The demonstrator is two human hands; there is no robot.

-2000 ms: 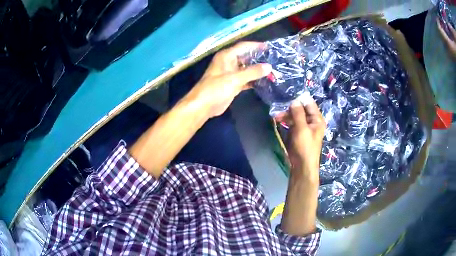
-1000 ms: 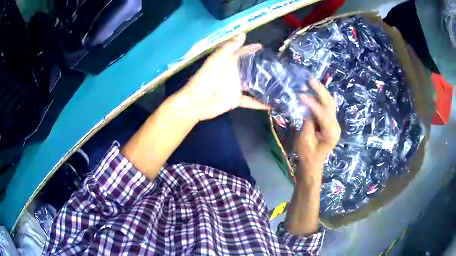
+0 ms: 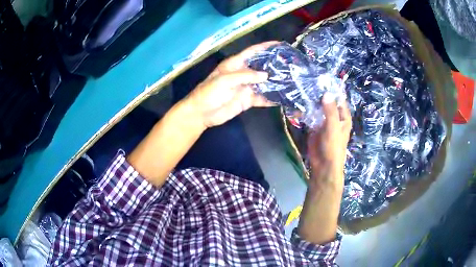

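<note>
My left hand grips the left end of a bagged part, dark under shiny, crinkled clear film. My right hand pinches the film at the part's right side, where a crumpled bright patch shows. Both hands are at the near left rim of the bulk carton, which holds many similar dark bagged parts with small red and white bits. The exact shape of the part is hidden by glare and fingers.
A green-blue workbench curves along the left and top, with black plastic trays on it. A red object shows under the bench. An orange-red block lies beyond the carton. Yellow tape marks the grey floor.
The bagged part has been turned between my hands. My left fingers, spread a second ago, have closed on it, and my right hand now pinches the film at its right side.
</note>
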